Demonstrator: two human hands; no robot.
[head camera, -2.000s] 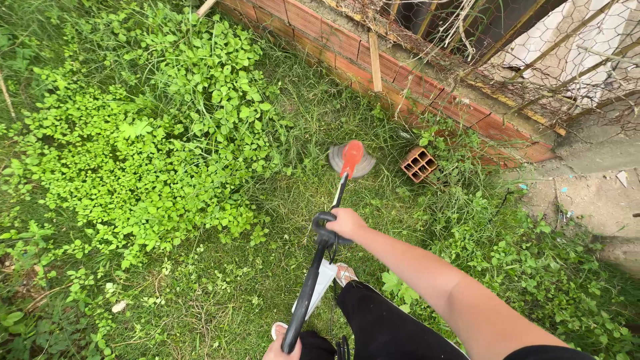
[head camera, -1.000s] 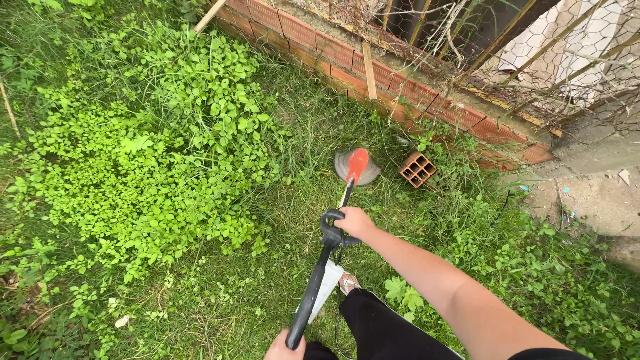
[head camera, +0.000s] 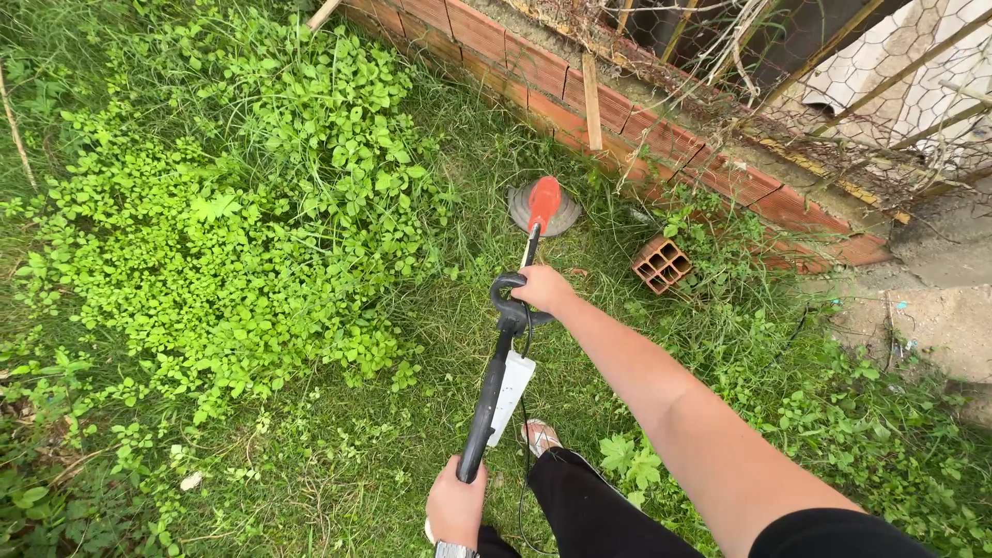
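A string trimmer with a red head (head camera: 545, 201) and a round grey cutting area under it slants up from the bottom middle. My right hand (head camera: 545, 291) grips its black loop handle (head camera: 508, 298), the arm reaching in from the lower right. Lower down, my left hand (head camera: 457, 502), with a wristwatch, is closed around the black rear grip (head camera: 484, 418). A white tapered piece (head camera: 511, 395) hangs beside the shaft, and a thin black cable (head camera: 524, 465) runs down near it. The head sits low over short grass, left of a hollow clay brick (head camera: 661, 264).
A low red brick wall (head camera: 612, 105) crosses the upper right, with a wooden stake (head camera: 592, 101) against it and wire mesh (head camera: 868, 85) behind. Dense leafy weeds (head camera: 232, 263) cover the left. My sandalled foot (head camera: 541, 435) stands below the trimmer. Concrete (head camera: 938, 318) lies at the right.
The trimmer head has shifted slightly away from the loose brick, to the left, since one second ago. Both hands keep their hold on the trimmer.
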